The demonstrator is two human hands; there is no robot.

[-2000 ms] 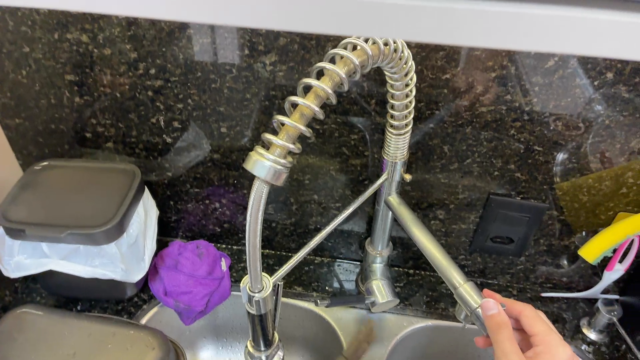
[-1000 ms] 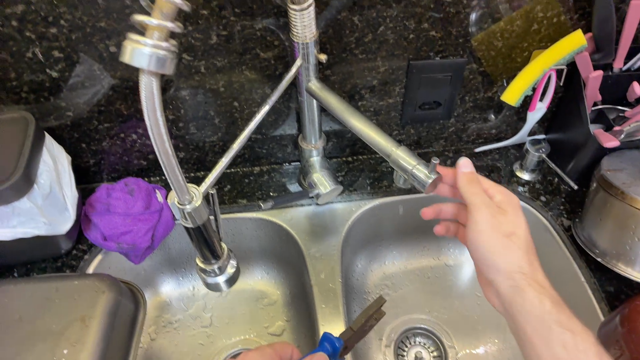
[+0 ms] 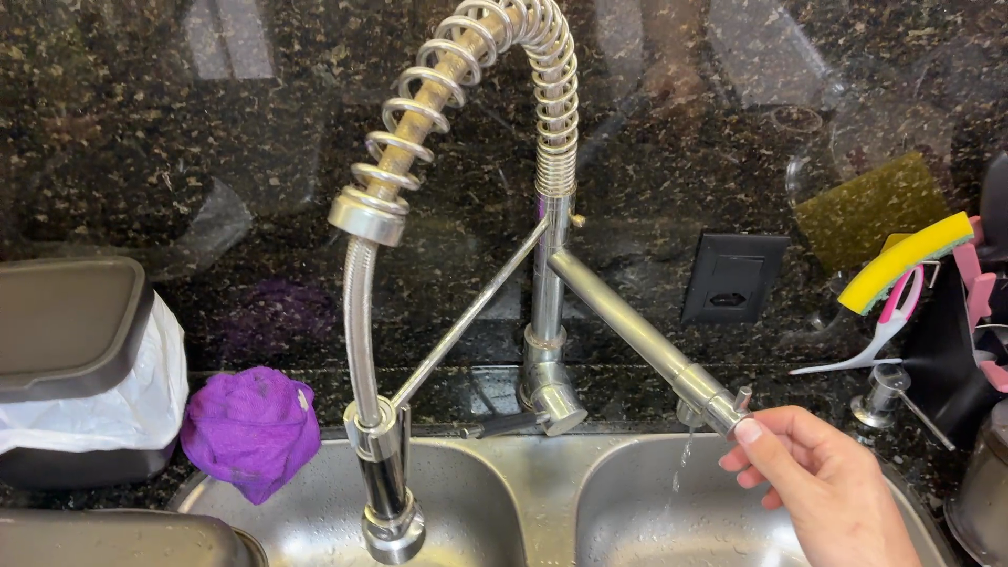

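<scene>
My right hand reaches in from the lower right, thumb and fingers pinching the end of the metal side spout of a spring-neck kitchen faucet. A small pin stands up near that end, and a thin trickle of water falls beneath the spout into the right basin. At the left, the pull-down spray head sits in its holder arm over the left basin, joined to a braided hose under the coiled spring. The lever handle is at the faucet's base. My left hand is out of view.
A purple cloth lies behind the left basin, beside a lidded bin with a white liner. A wall outlet, yellow sponge, white-and-pink brush and soap dispenser are at the right. The steel double sink spans the front.
The view has tilted up since one second ago. My right hand, beside the spout end then, now grips it. The left hand with blue-handled pliers has left view. Water now trickles under the spout.
</scene>
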